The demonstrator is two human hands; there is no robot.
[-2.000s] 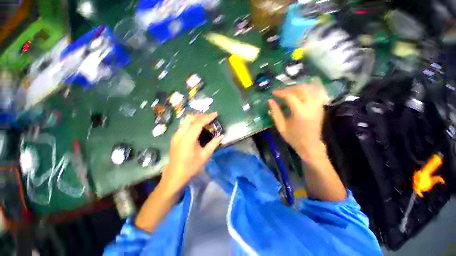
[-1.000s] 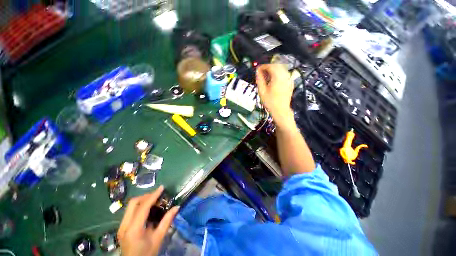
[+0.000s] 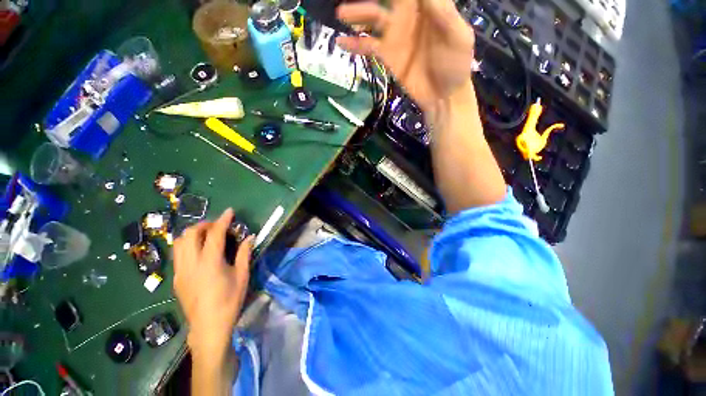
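My left hand (image 3: 207, 271) is at the bench's near edge, thumb and fingers closed around a small black watch-like module (image 3: 237, 232), partly hidden by the fingers. My right hand (image 3: 422, 48) is raised over the back right by the black gear, palm showing and fingers spread; its fingertips near the top edge seem to hold nothing. Several opened modules (image 3: 147, 251) with orange ribbons lie left of my left hand. A flat white strip (image 3: 269, 226) lies just right of it. A yellow-handled tool (image 3: 230, 134) and thin tweezers (image 3: 241, 159) lie further back.
Round black parts (image 3: 121, 346) lie front left. A light blue bottle (image 3: 271, 42) and a brown tub (image 3: 224, 31) stand behind. Blue bins (image 3: 99, 104) are at left. Black foam trays (image 3: 569, 174) with an orange-handled air gun (image 3: 534, 138) are at right.
The view has swung right. My right hand has gone from near the bench's edge up to the back right, and its fingers have spread. My left hand still holds the module at the edge.
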